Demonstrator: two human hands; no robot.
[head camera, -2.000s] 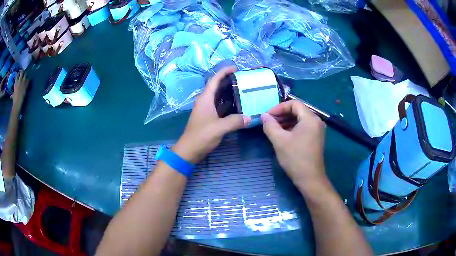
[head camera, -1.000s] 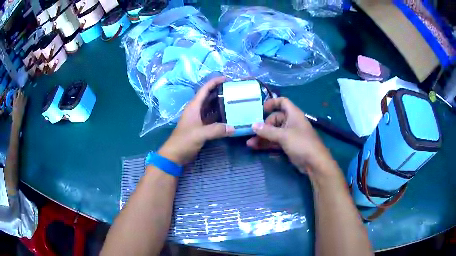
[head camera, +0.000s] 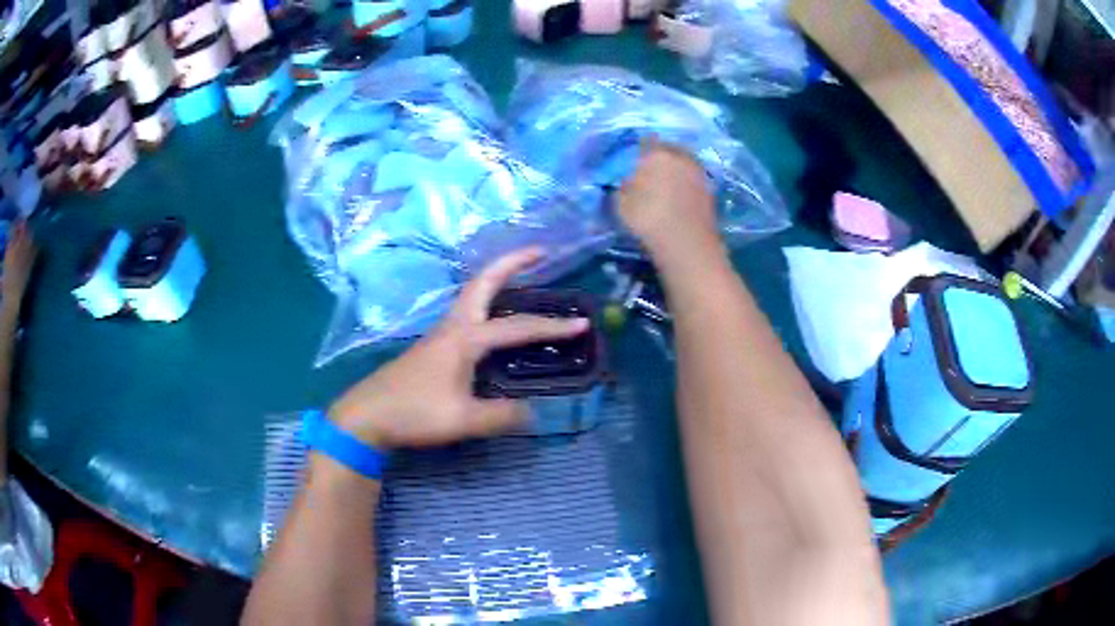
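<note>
The light-blue box body (head camera: 565, 412) stands in front of me at the rear of the strip sheet, its black-rimmed open end with dark rings facing up. My left hand (head camera: 459, 367) grips it from the left, thumb low on its side and fingers over the rim. My right hand (head camera: 666, 196) reaches forward to the right plastic bag of blue panels (head camera: 575, 104). It is blurred, and its fingertips are at a blue piece; I cannot tell whether they hold it. The clear strip sheet (head camera: 514, 514) lies flat under my left forearm.
Another bag of panels (head camera: 404, 184) lies left. Stacked bodies (head camera: 942, 379) stand right by white sheets (head camera: 831, 306), a pink block (head camera: 862, 220) and a cardboard box (head camera: 929, 122). Two bodies (head camera: 165, 275) stand left. A hammer lies partly behind my right forearm. Another person's arm (head camera: 15, 294) shows at far left.
The body has been turned so its open end faces up and lowered toward the sheet. My right hand has let go of it and moved forward to the right bag. The view has shifted.
</note>
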